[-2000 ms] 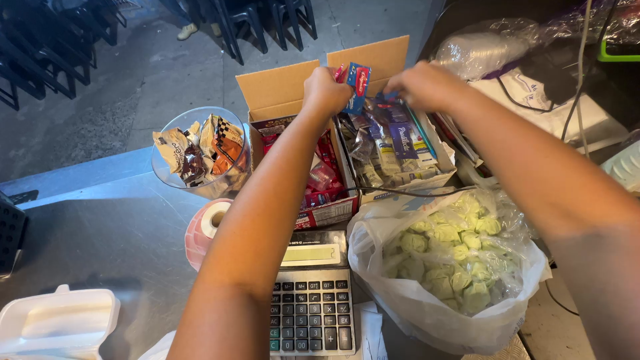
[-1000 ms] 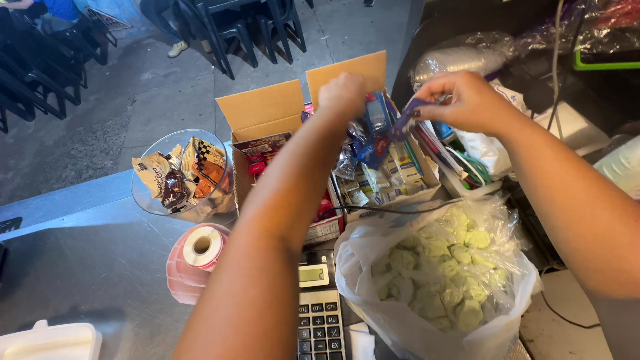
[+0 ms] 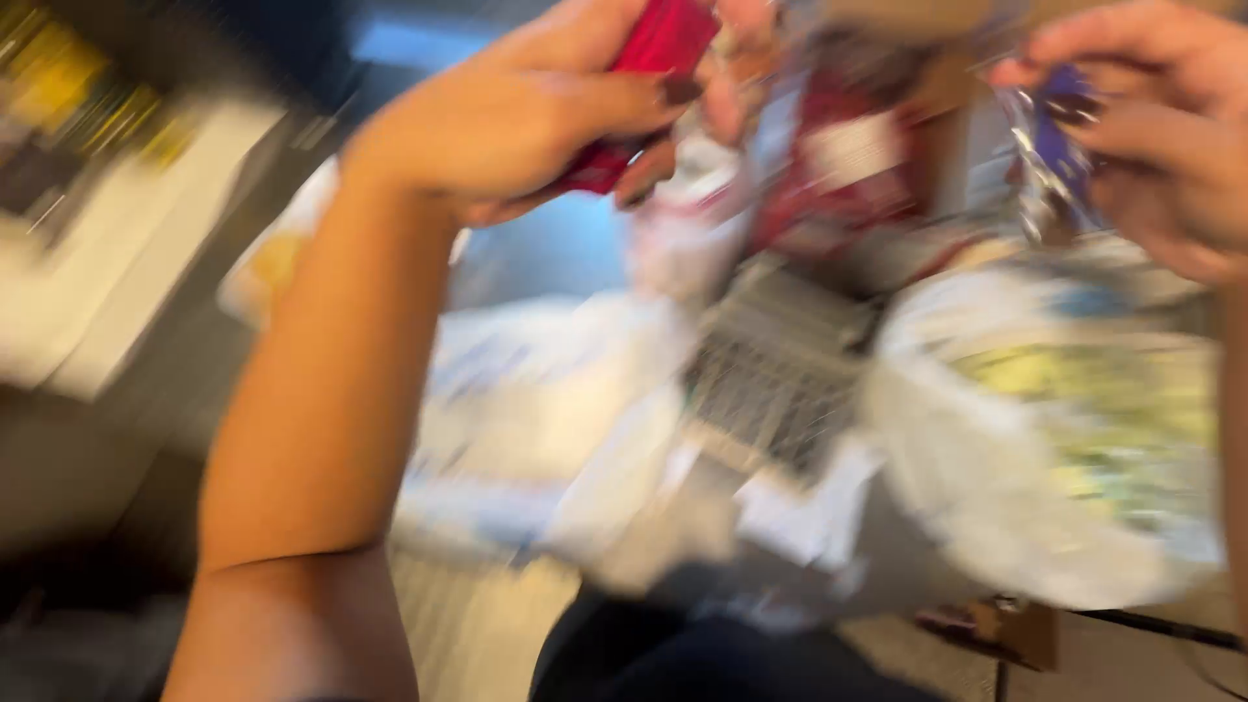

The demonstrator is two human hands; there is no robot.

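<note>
The head view is badly blurred. At the upper middle my left hand (image 3: 526, 127) grips a red packet (image 3: 663, 49), its fingers wrapped around it. My right hand (image 3: 1160, 136), at the upper right edge, pinches a purple and silvery packet (image 3: 1058, 146) between thumb and fingers. Between the hands, farther back, red packets (image 3: 838, 166) lie in a box. The calculator (image 3: 780, 361) is below them, and the white plastic bag (image 3: 955, 419) with pale green wrapped pieces (image 3: 1121, 409) stands under my right hand.
A white plastic bag (image 3: 546, 409) lies left of the calculator, with white paper (image 3: 814, 497) at the calculator's near side. The pink-and-white roll (image 3: 697, 195) is behind. At the far left is a pale surface edge (image 3: 166, 253) with blurred yellow things (image 3: 58, 78).
Both hands have come away from the boxes. The left now holds a red packet; the right still holds a purple one. The view has swung strongly left and down.
</note>
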